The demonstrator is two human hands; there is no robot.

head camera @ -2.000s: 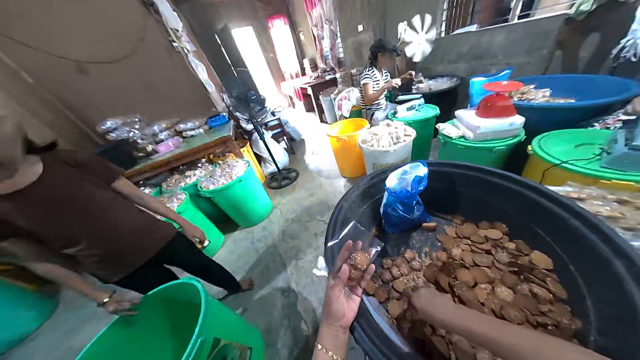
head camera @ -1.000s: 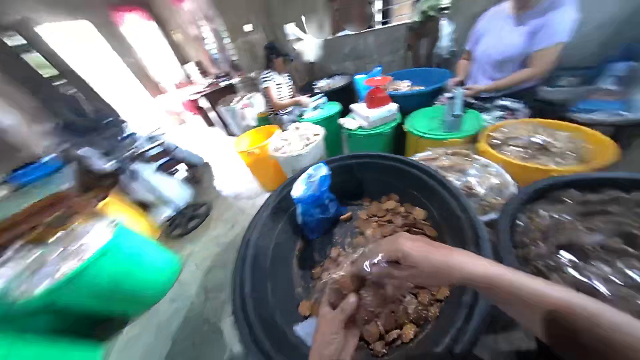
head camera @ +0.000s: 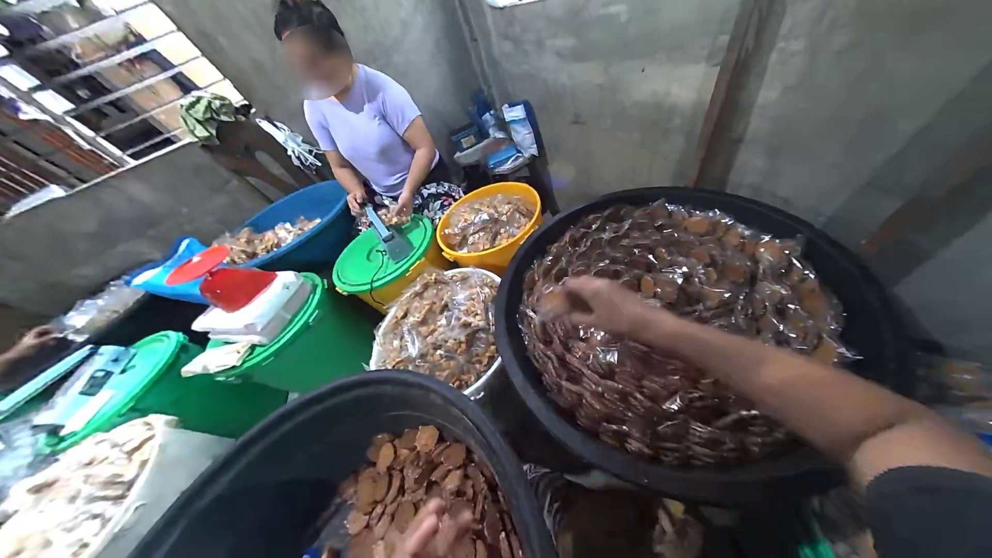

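My right hand (head camera: 601, 306) reaches over the left part of a large black tub (head camera: 868, 310) full of clear plastic packets of brown discs (head camera: 697, 271). The hand is blurred, so whether it still grips a packet cannot be told. At the bottom edge my left hand (head camera: 438, 531) shows only in part, blurred, above loose brown flat pieces (head camera: 426, 465) in a second black tub (head camera: 256, 457). What the left fingers do is not clear.
A white container of packed snacks (head camera: 442, 329) stands between the tubs and a green-lidded bucket (head camera: 380, 263). Behind are a yellow bucket of packets (head camera: 492, 225), a blue basin (head camera: 310, 225) and a co-worker (head camera: 372, 132). A red-topped scale (head camera: 240, 291) rests on another green lid.
My right hand has moved from the tub of loose pieces to the tub of packets at the right. The view has swung right.
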